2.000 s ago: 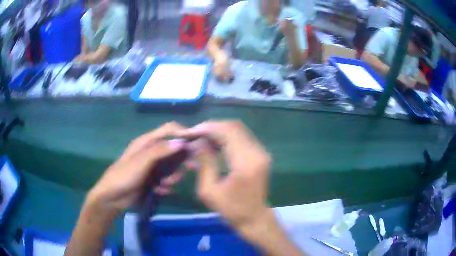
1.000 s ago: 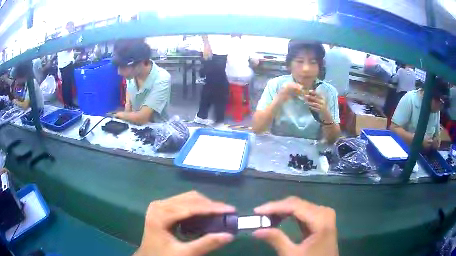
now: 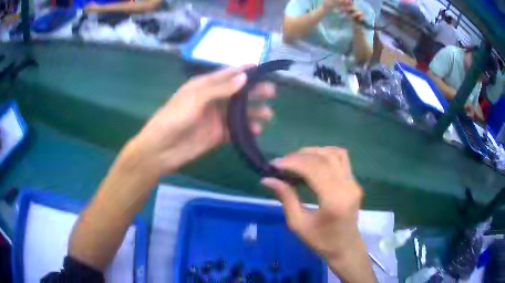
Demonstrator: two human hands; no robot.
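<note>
A black curved headband assembly (image 3: 241,119) is held up between both hands above the bench. My left hand (image 3: 194,113) grips its upper left side, thumb on top and fingers behind. My right hand (image 3: 321,193) pinches its lower end between thumb and fingers. Below lies a blue tray (image 3: 191,232) with small black parts (image 3: 238,272) along its near side and a small white piece (image 3: 251,232) in it. The image is somewhat blurred.
A second blue tray (image 3: 21,237) with a white sheet lies left. Tweezers (image 3: 381,264), a pale bottle (image 3: 394,241) and slim pale tools (image 3: 421,253) lie right. Across the green ledge (image 3: 166,74) people in pale green sit by trays and bags.
The headband assembly was held level and end-on, low in the view; now its curve is turned upright and seen from the side. My hands are farther apart, and the view has tilted down to the bench.
</note>
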